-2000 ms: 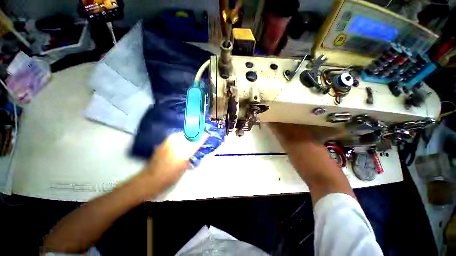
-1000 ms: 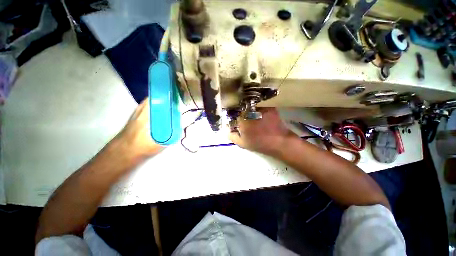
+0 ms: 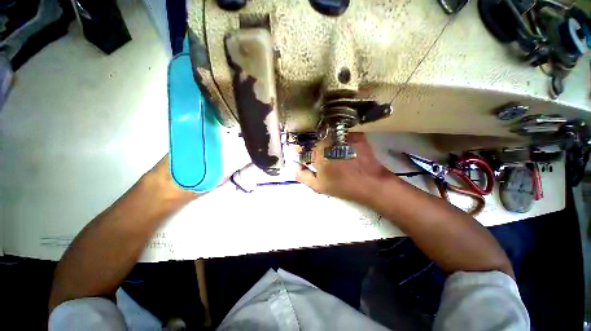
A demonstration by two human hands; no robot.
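The cream sewing machine head (image 3: pixel 311 64) fills the upper middle, with its worn take-up lever guard (image 3: pixel 256 103) at the front. A turquoise lamp (image 3: pixel 188 129) hangs left of the needle area and lights the table. My left hand (image 3: pixel 170 184) is mostly hidden behind the lamp; its fingers do not show. My right hand (image 3: pixel 343 171) is at the needle area, partly behind the tension knob (image 3: pixel 340 152), fingertips beside the presser foot. Glare hides what the fingertips touch. A dark thread (image 3: pixel 243 184) lies between the hands.
Scissors with red and orange-brown handles (image 3: pixel 473 178) lie right of my right hand. A round grey disc (image 3: pixel 517 189) and a small red-handled tool (image 3: pixel 537 181) lie beyond them. The cream table (image 3: pixel 97 136) ends in front of my lap; dark items sit at its upper left.
The view has come closer to the machine. Compared with two seconds ago, my right hand has moved left to the needle area. The navy and pale fabric has mostly left view.
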